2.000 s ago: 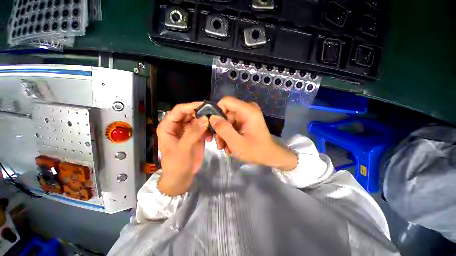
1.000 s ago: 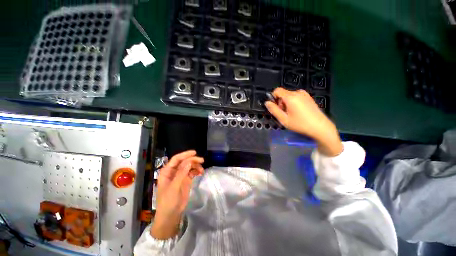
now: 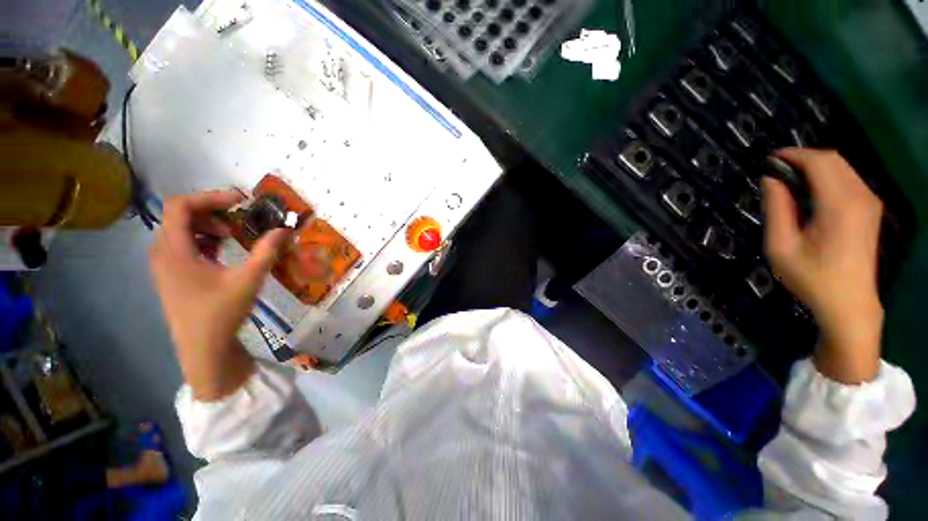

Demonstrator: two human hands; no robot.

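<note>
My left hand (image 3: 209, 280) is at the orange-brown fixture (image 3: 324, 263) on the machine top, with thumb and fingers around a dark part (image 3: 267, 216) that sits at the fixture's upper left block. My right hand (image 3: 824, 229) is over the large black blister tray (image 3: 609, 163), with a small dark part (image 3: 789, 175) between thumb and fingertips. Silver-faced parts (image 3: 638, 158) with dark round centres sit in the tray's pockets. The clear ring tray (image 3: 651, 310) overhangs the bench edge, with a row of dark-ringed pockets showing.
The white machine carries a red knob (image 3: 425, 236) and round buttons (image 3: 365, 301). Stacked ring trays (image 3: 488, 36) and a crumpled white tissue (image 3: 593, 51) lie on the green bench. Blue stools (image 3: 692, 448) stand below it. A brown-yellow object (image 3: 71, 188) is at the far left.
The view has turned toward the machine. My left hand has moved from in front of my body to the fixture and its dark part. My right hand is still over the blister tray with a dark part.
</note>
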